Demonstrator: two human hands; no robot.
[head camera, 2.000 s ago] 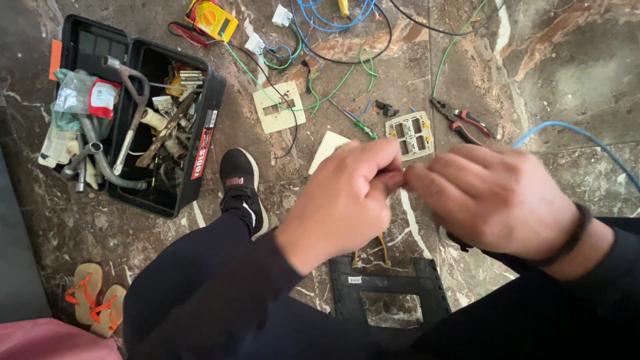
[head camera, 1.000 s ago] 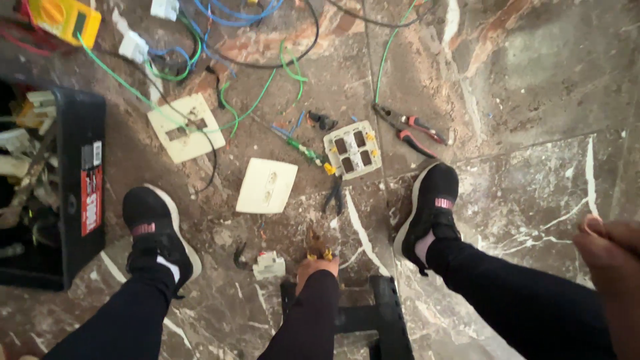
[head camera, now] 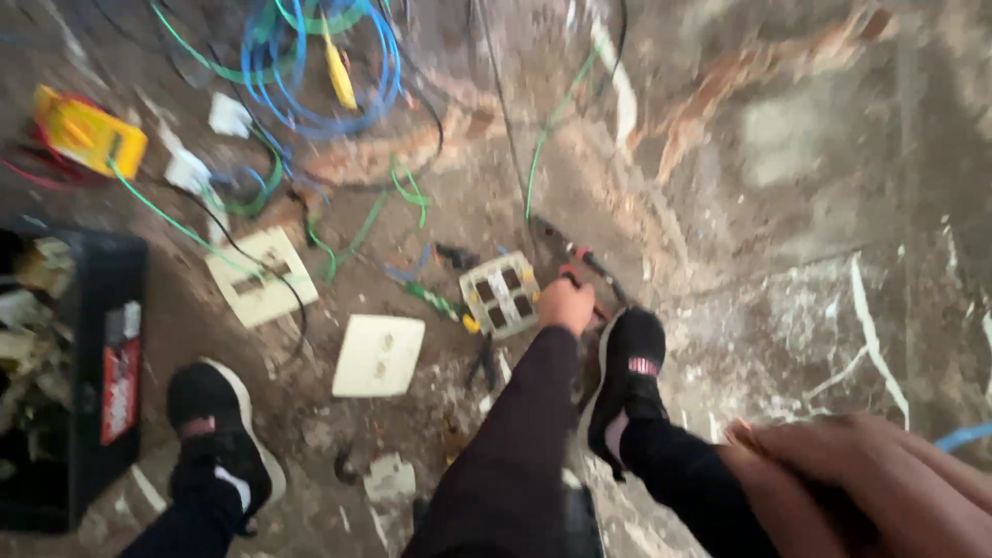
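Observation:
My left hand (head camera: 567,304) reaches down to the floor and touches a red handle of the pliers (head camera: 583,263), just right of the square mounting frame (head camera: 501,294); its fingers are blurred, and whether they are closed on the handle is unclear. At the lower right, my right hand (head camera: 852,473) has thumb and fingertips pinched on a small copper-coloured piece (head camera: 740,434). A cream cover plate (head camera: 379,355) lies left of the frame, and a second plate with openings (head camera: 262,277) lies further left. Green wire (head camera: 542,147) runs up from the pliers' jaws.
A black toolbox (head camera: 116,256) stands at the left. A yellow multimeter (head camera: 89,133), coiled blue cable (head camera: 298,124) and a yellow-handled tool (head camera: 339,74) lie at the upper left. My shoes (head camera: 217,434) flank the work. A small white part (head camera: 390,477) lies on the floor below.
My left hand has moved from low beside the black stand up and right to the pliers. My right hand has come further into view. Two seconds ago both hands were together.

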